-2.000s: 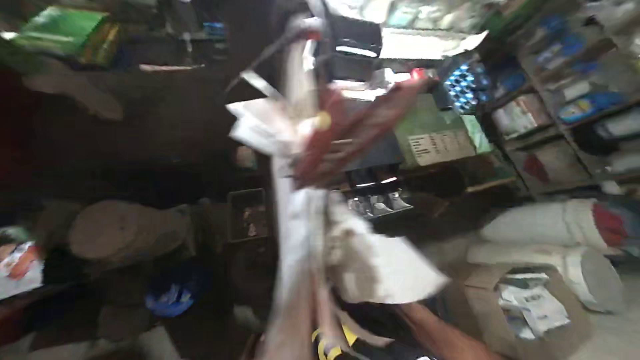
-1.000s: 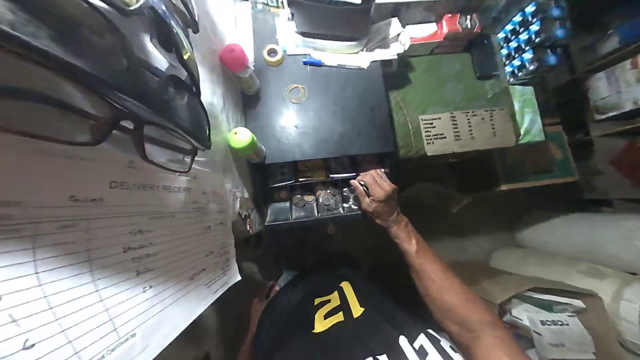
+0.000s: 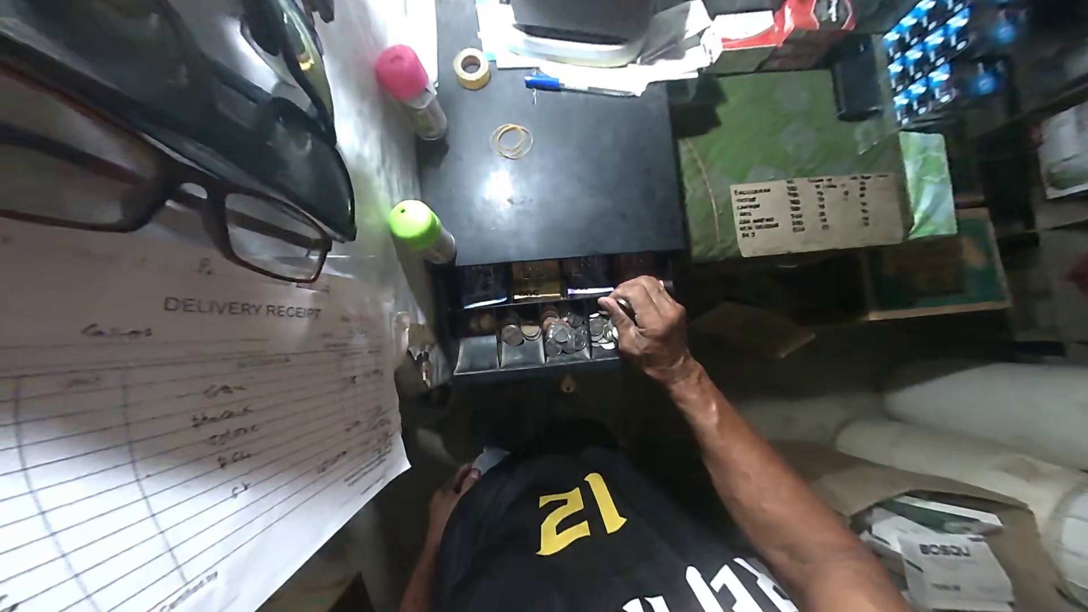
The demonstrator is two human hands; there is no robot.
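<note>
My right hand (image 3: 650,327) is over the right end of an open cash drawer (image 3: 535,367), its fingers curled at the rightmost coin compartment. A small dark spot shows between thumb and fingers; whether it is an object is unclear. Coins (image 3: 565,333) lie in several front compartments, and banknotes (image 3: 537,279) are in the slots behind, partly shaded. Low on the left, beside the black jersey (image 3: 586,527), my left hand (image 3: 459,489) is closed on a pale flat thing (image 3: 490,460), mostly hidden by the body.
On the black drawer top (image 3: 586,170) are rubber bands (image 3: 511,141), a tape roll (image 3: 471,68) and a blue pen (image 3: 544,82). Two capped containers (image 3: 421,229) stand along its left edge. Eyeglasses (image 3: 204,191) and a delivery receipt (image 3: 170,382) are at left, an open sack (image 3: 977,510) at lower right.
Two seconds ago the view was blurred, with papers by the hands; it has swung a lot since. Over the last second my right hand has stayed at the drawer's right end.
</note>
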